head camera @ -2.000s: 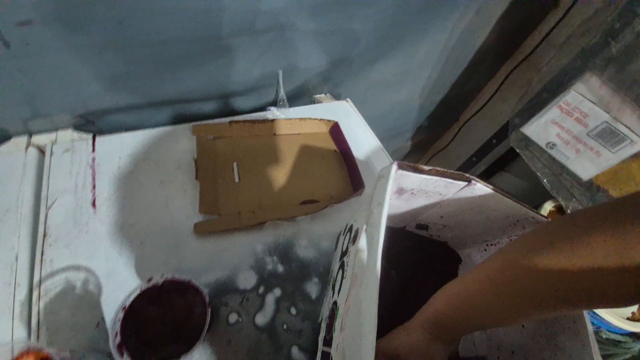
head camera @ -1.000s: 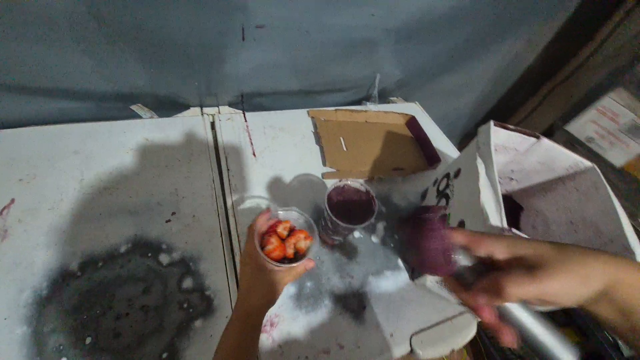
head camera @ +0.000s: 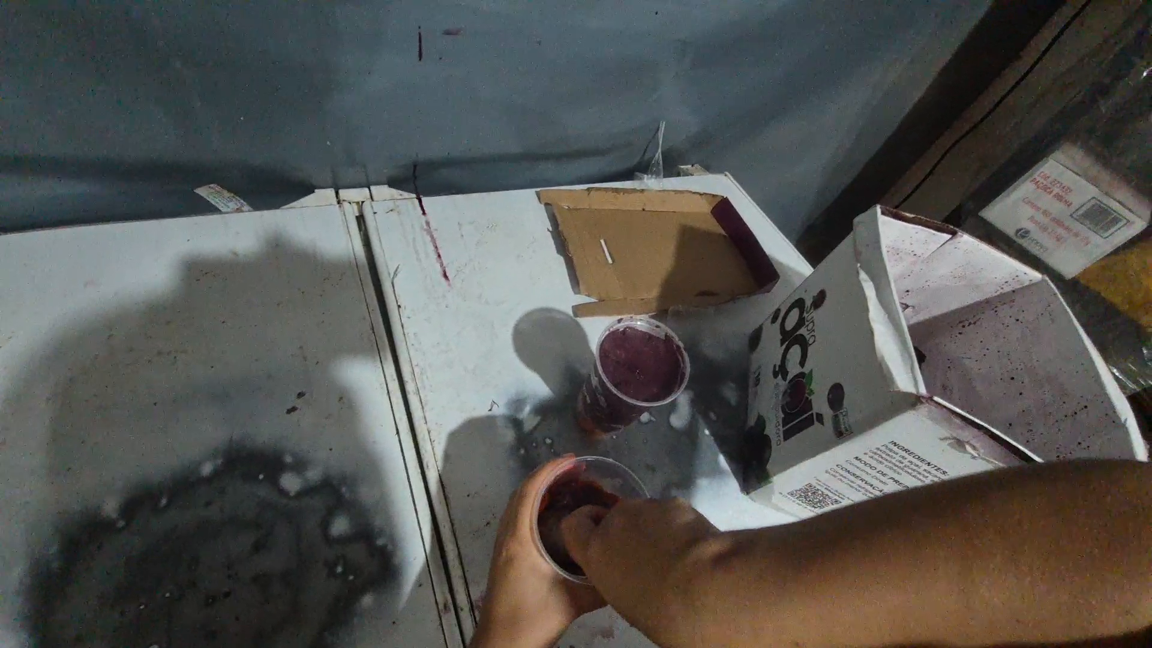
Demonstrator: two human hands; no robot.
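Observation:
My left hand holds a clear plastic cup with dark red and purple contents, its fingers wrapped around the side. My right hand reaches over the cup's rim with its fingertips inside; whether they grip a tool is hidden. Just beyond stands a second plastic cup, filled with purple açaí, with some red near its base. To the right is an open white açaí carton, stained purple inside; my right forearm passes in front of its lower edge.
A flat cardboard flap with a purple edge lies behind the cups. The white surface has a seam at its middle and a dark wet or frosted patch on the left. A grey sheet hangs behind. A labelled box sits at the far right.
My right hand, seen a second ago with a handled tool bearing a purple lump, has moved left to the cup in my left hand. The strawberry pieces seen there are now largely hidden.

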